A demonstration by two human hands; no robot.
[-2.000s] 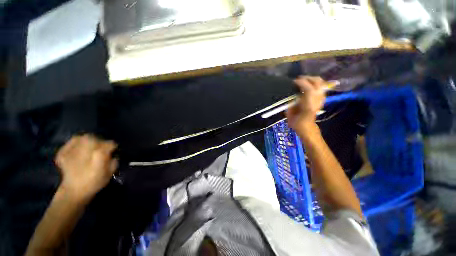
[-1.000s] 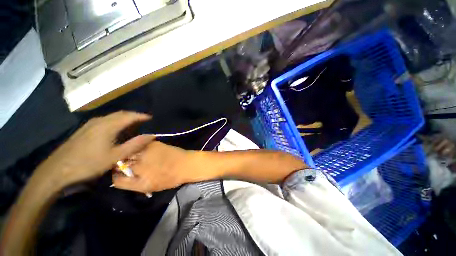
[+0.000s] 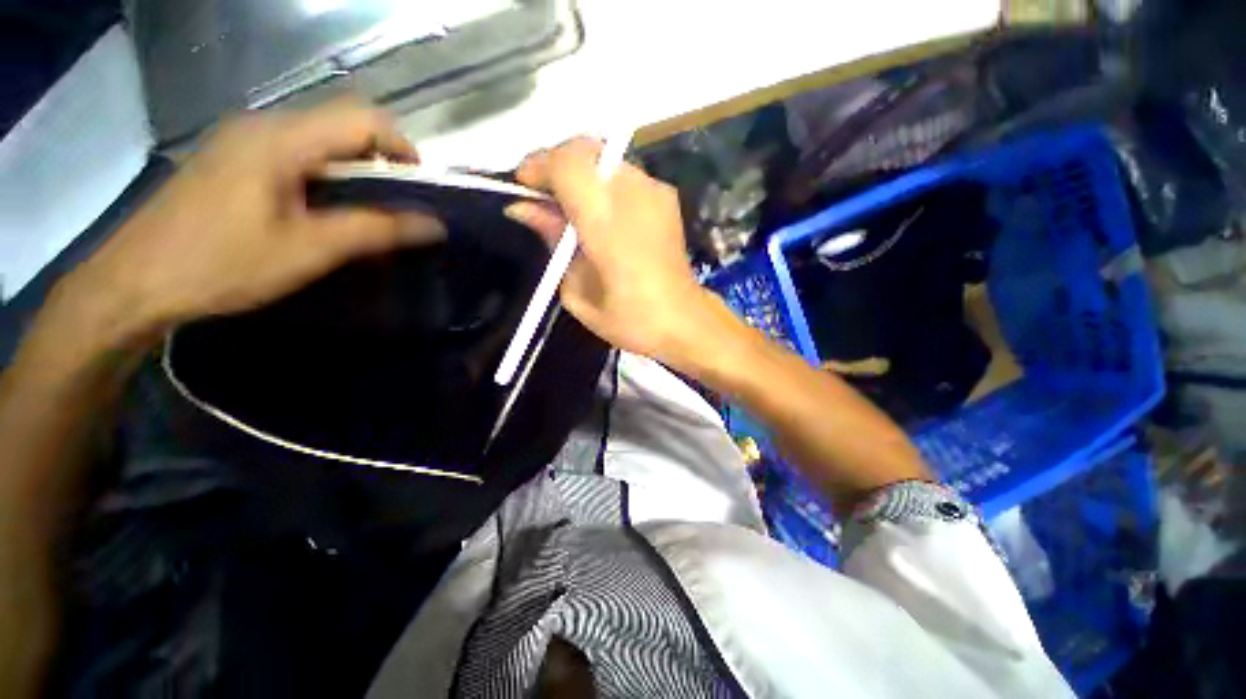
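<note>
A black fabric piece (image 3: 369,369) with white piping (image 3: 301,445) hangs between my hands over my lap. Its upper edge, with a white line, runs from hand to hand at the front of the machine table. My left hand (image 3: 232,219) holds the left end of that edge between thumb and fingers. My right hand (image 3: 622,253) pinches the right end and also holds a slim white rod (image 3: 540,303), which slants down to the left across the fabric. My fingers partly hide the edge.
The white machine table (image 3: 765,55) with a wood edge lies ahead, its grey metal bed plate (image 3: 232,55) at left. A blue crate (image 3: 1080,369) with black pieces stands at right. A white sheet (image 3: 75,150) is at far left.
My hands were crossed low over my lap. Now they are apart and raised toward the table, with the fabric edge stretched between them. The white rod shows fully again.
</note>
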